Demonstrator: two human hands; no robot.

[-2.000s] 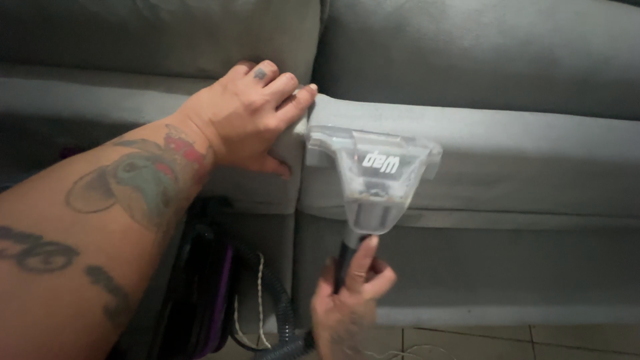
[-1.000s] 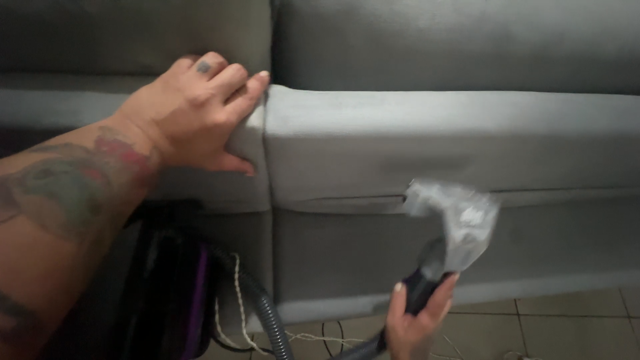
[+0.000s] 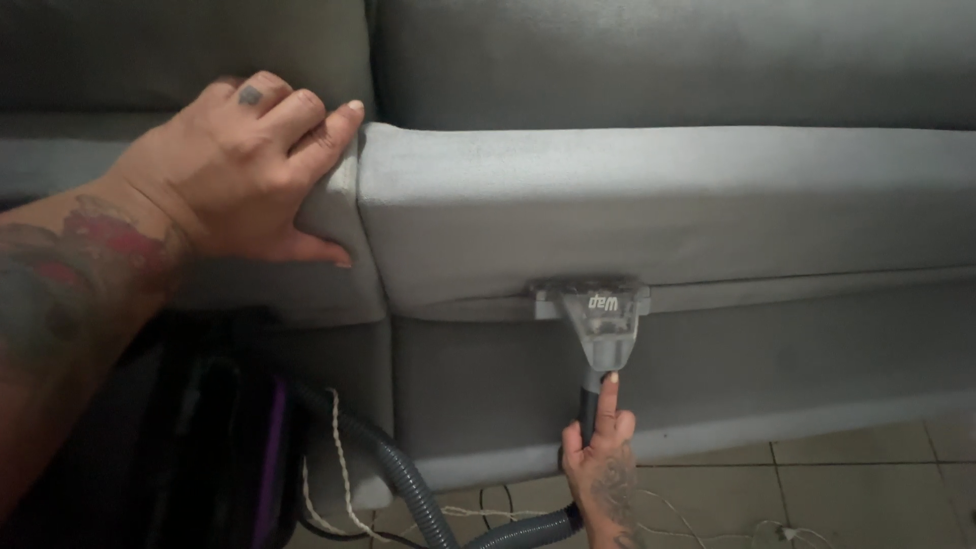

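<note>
My right hand [image 3: 602, 450] grips the dark handle of a Wap upholstery extraction nozzle [image 3: 606, 320], one finger stretched along its neck. The clear plastic head lies against the front of the grey fabric sofa [image 3: 656, 229], at the seam below the seat cushion's front face. My left hand [image 3: 252, 160] rests on the edge of the left seat cushion, just left of the gap between the two cushions, fingers bent and thumb spread downward. Its palm side is hidden. A grey corrugated hose [image 3: 412, 488] runs toward the handle held in my right hand.
A dark machine with a purple strip [image 3: 271, 457] stands at the lower left, partly under my left forearm. A twisted pale cord [image 3: 339, 457] hangs beside the hose. Thin cables lie on the tiled floor [image 3: 839, 488] below the sofa's lower edge.
The nozzle was beside my left hand at the cushion's upper front two seconds ago, then swung down and right, blurred and tilted. Now it is upright at the lower seam. My left hand stays on the cushion.
</note>
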